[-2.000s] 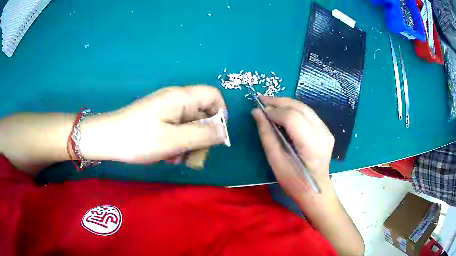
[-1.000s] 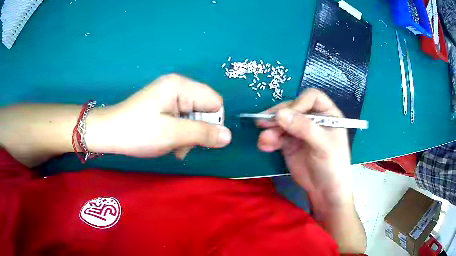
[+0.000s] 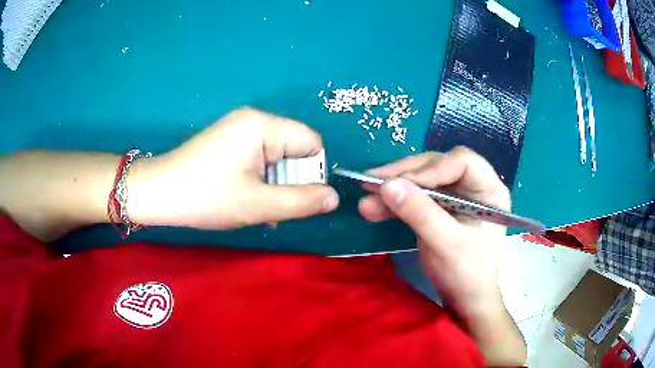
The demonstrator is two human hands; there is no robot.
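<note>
My left hand [image 3: 223, 172] is closed around a white watch strap [image 3: 298, 169]; only its end shows between thumb and fingers, with small dark slots facing right. My right hand [image 3: 445, 201] holds silver tweezers [image 3: 460, 204] like a pen. Their tips point left, a little right of the strap end. A tiny pale speck shows at the tips, too small to tell what it is. A loose pile of small whitish pieces [image 3: 355, 98] lies on the green mat above the hands.
A black ribbed sheet [image 3: 482, 93] with a white tab lies at right. Spare tweezers [image 3: 583, 108] lie beyond it. Blue bin [image 3: 590, 23] and red bin [image 3: 623, 65] stand at upper right. A white ridged piece [image 3: 25, 27] is at upper left. A carton [image 3: 592, 313] is on the floor.
My right hand has come from the pile to beside the strap end, and the tweezers now slant down to the right. The strap end shows more fully in my left hand.
</note>
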